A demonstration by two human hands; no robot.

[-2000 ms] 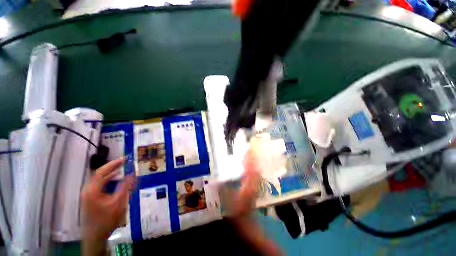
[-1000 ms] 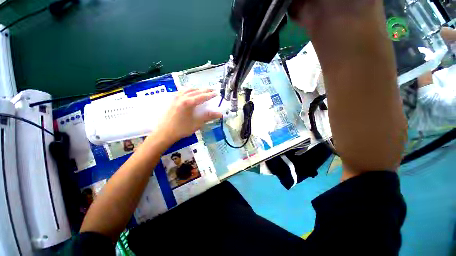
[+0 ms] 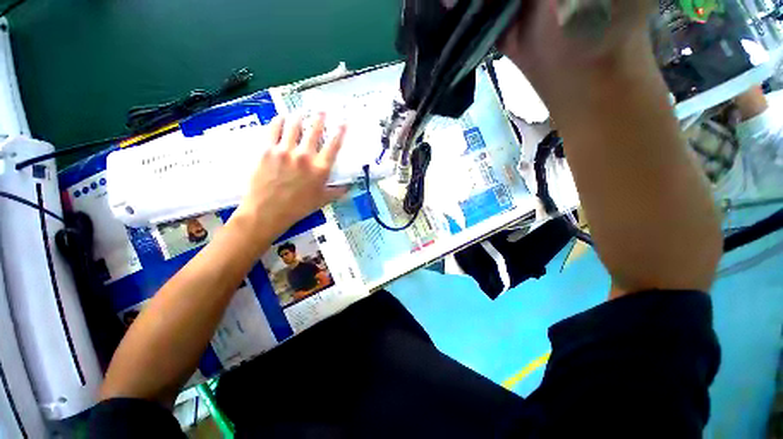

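A white vented appliance unit (image 3: 193,176) lies lengthwise on the bench. My left hand (image 3: 292,171) lies spread on top of it, thumb at its near edge, holding it down. My right hand (image 3: 558,39), partly cut off by the top edge, is on the black electric screwdriver (image 3: 442,64). The screwdriver's silvery nose (image 3: 401,141) is at the unit's right end; whether it touches a screw cannot be told. A bundled black power cord (image 3: 417,180) lies beside that end, its lead looping to the unit.
More white units (image 3: 47,283) stand at the left with a black cord bundle (image 3: 75,240). The dark green conveyor (image 3: 172,43) runs behind the bench, with another cord (image 3: 185,107) near its edge. The screw feeder (image 3: 730,77) is upper right. A person's white sleeve (image 3: 764,141) shows at right.
Two seconds ago the unit lay crosswise; it was turned lengthwise and the screwdriver brought to its end. Since one second ago, my left hand has shifted slightly left along the unit.
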